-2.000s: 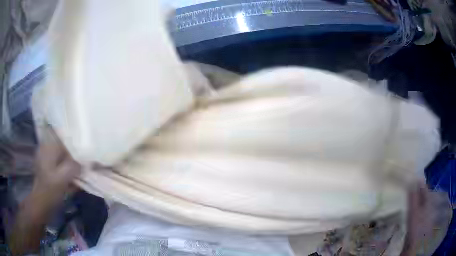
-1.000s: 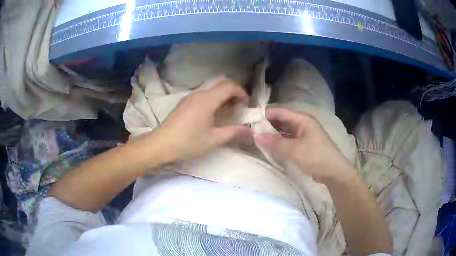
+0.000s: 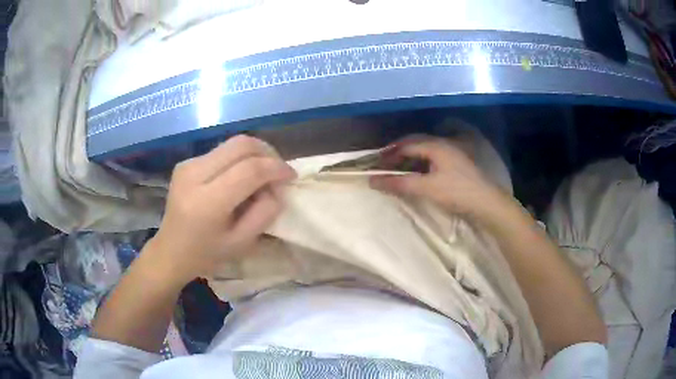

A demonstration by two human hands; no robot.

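A cream garment piece [image 3: 356, 222] lies over my lap, its upper edge held up just below the table's front edge. My left hand [image 3: 222, 200] pinches this edge at its left end, fingers curled over it. My right hand [image 3: 437, 174] pinches the edge further right, thumb and fingers around it. Between the hands the edge is stretched nearly straight, with a narrow opening between two layers. The cloth hangs in folds below my right hand.
The white table [image 3: 356, 22] has a grey-blue ruler-marked front edge. Cream cloth [image 3: 59, 118] is heaped at its left and hangs down. A gathered cream piece [image 3: 623, 259] lies at the right. A dark pad [image 3: 599, 29] and pale threads [image 3: 660, 141] are at the right edge.
The large cloth spread out between my hands has come down to my lap. Since the last earlier frame, my hands have moved apart along the edge, and the table edge appears lower in view.
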